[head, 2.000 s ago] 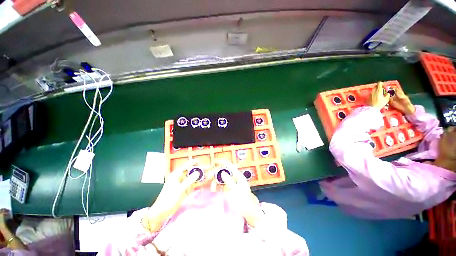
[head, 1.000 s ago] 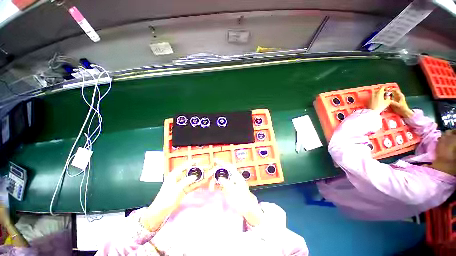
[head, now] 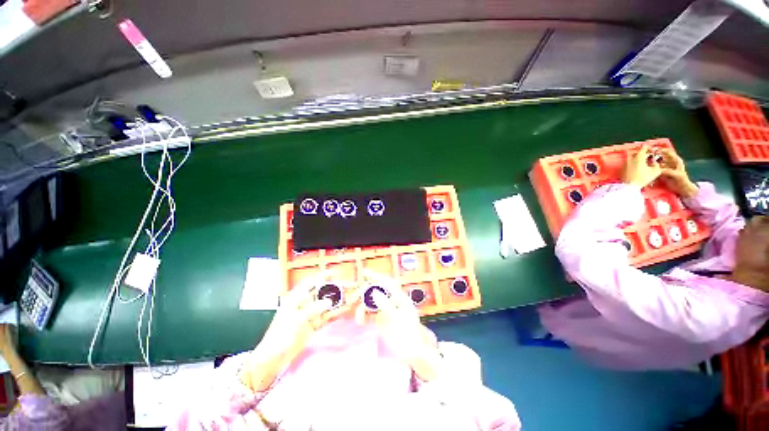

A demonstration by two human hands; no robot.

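My left hand holds a round smartwatch, dark face up, over the front of the orange-red compartment tray. My right hand holds a second smartwatch beside it, a finger partly over its face. A black pad lies across the back of the tray, with several watches in a row near its far edge. More watches sit in pockets at the tray's right and front. What lies under the pad and my hands is mostly hidden.
A paper slip lies left of the tray, another right. White cables and a calculator are at the left. A coworker in pink works over another orange-red tray at the right. Another person's hand shows at lower left.
My thumb has moved off the left watch's face. Both watches stay at nearly the same place. The calculator at the left has shifted and turned, and the person's hand there has moved.
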